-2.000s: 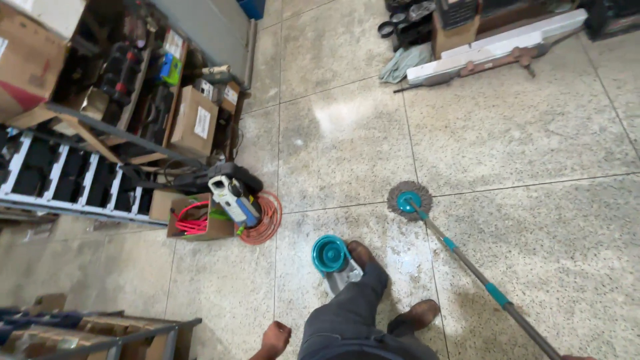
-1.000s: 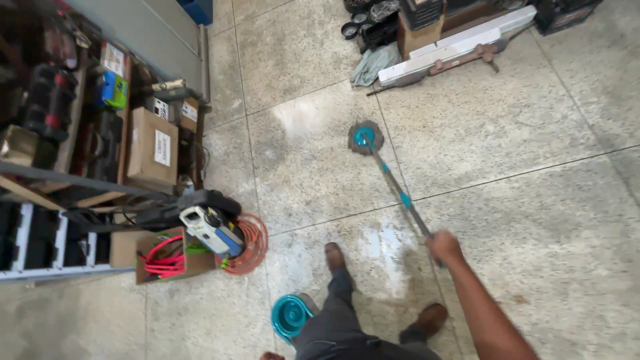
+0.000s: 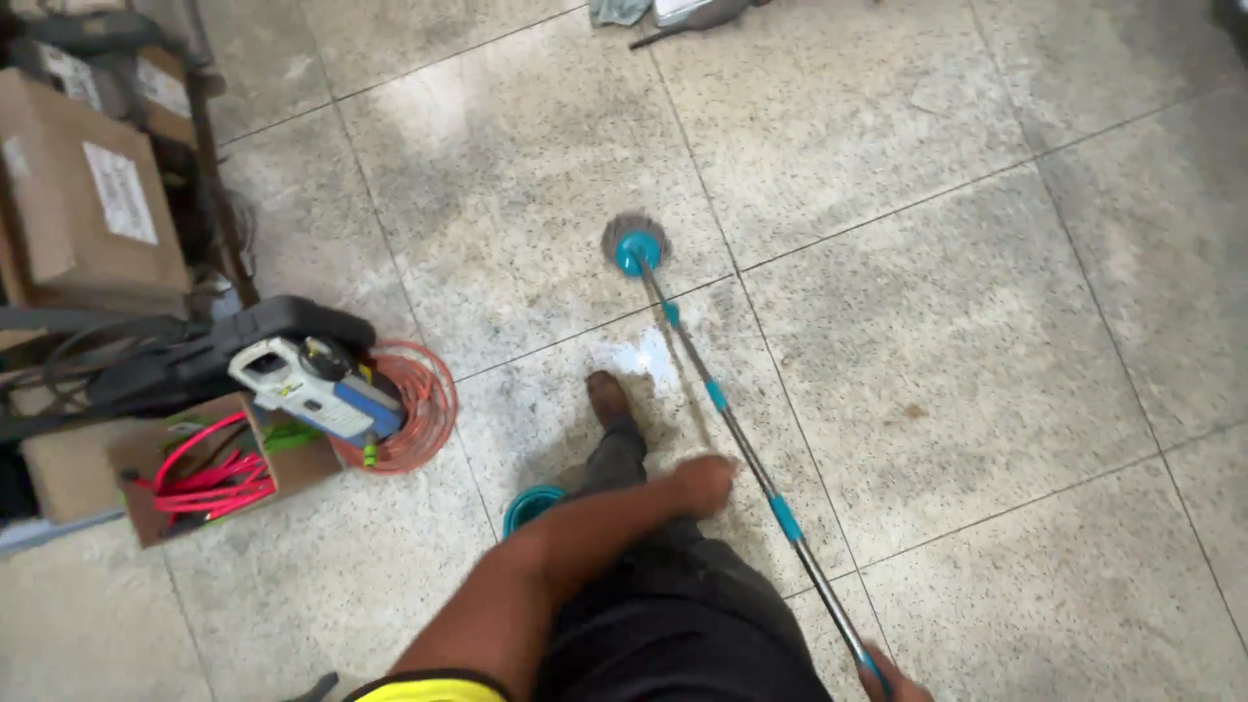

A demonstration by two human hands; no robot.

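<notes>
A spin mop with a grey string head and a teal plate (image 3: pixel 638 251) rests on the speckled floor, ahead of my boot. Its metal handle with teal joints runs down to the lower right. There my right hand (image 3: pixel 892 675) is closed round the teal grip at the handle's end, partly cut off by the frame edge. My left hand (image 3: pixel 709 485) is beside the middle of the handle, with a small gap seen between them; its fingers look curled, but blur hides whether it holds anything. A teal bucket (image 3: pixel 531 507) stands at my left, partly behind my forearm.
At left are a pressure washer (image 3: pixel 317 390), a coiled orange hose (image 3: pixel 429 405), an open cardboard box (image 3: pixel 156 517) with a red hose, and a black case (image 3: pixel 292 317). A shelf with a cardboard box (image 3: pixel 78 195) stands above them. A grey cloth (image 3: pixel 618 10) lies at the top edge.
The left arm has come across my body toward the mop handle. My right hand, on the handle's middle a second ago, is now at its end. The mop head has moved back nearer to my feet.
</notes>
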